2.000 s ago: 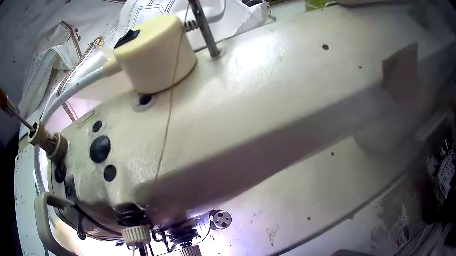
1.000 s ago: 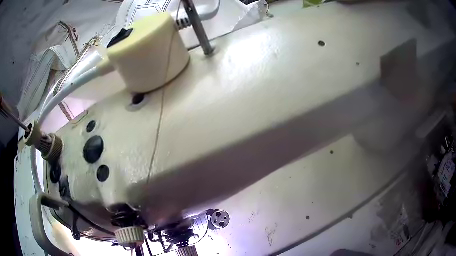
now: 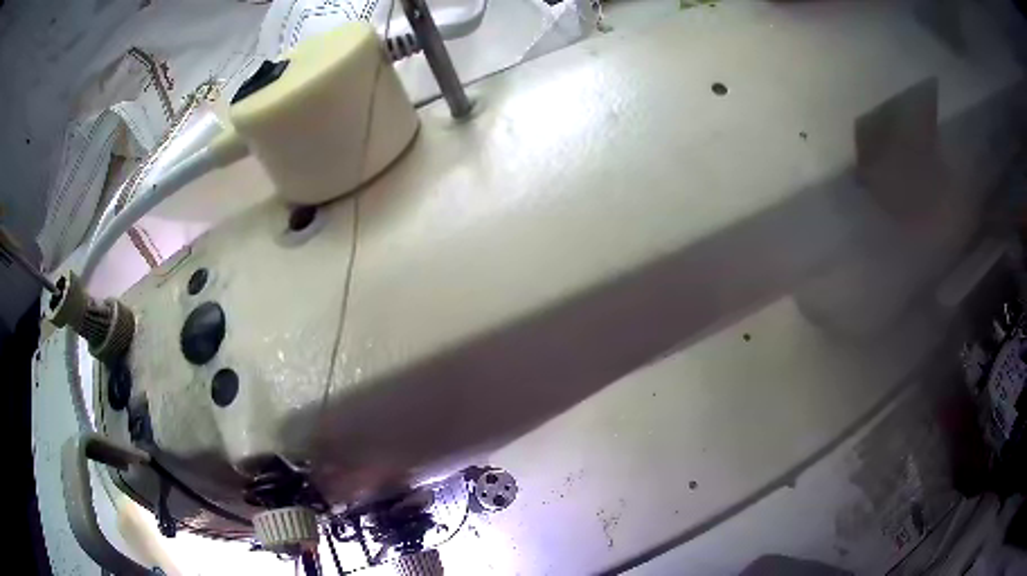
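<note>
Neither of my hands is in view. The cream sewing machine head fills the middle of the head view, its arm running from lower left to upper right. A cream lamp housing with a black switch sits on top. A thin dark needle thread crosses the arm. Two ribbed tension knobs are at the bottom, in bright light. A thin metal shank stands in a beige ribbed cylinder at the left. The needle area is cut off by the bottom edge.
White cloth pieces with dark stitch lines lie heaped behind and left of the head. An upright metal pin stands behind the lamp housing. A brown square patch is on the arm at the right. Dark items with a white label are at the right edge.
The view has shifted slightly, so the machine head and lamp housing appear a little further left and up. Nothing else has visibly moved.
</note>
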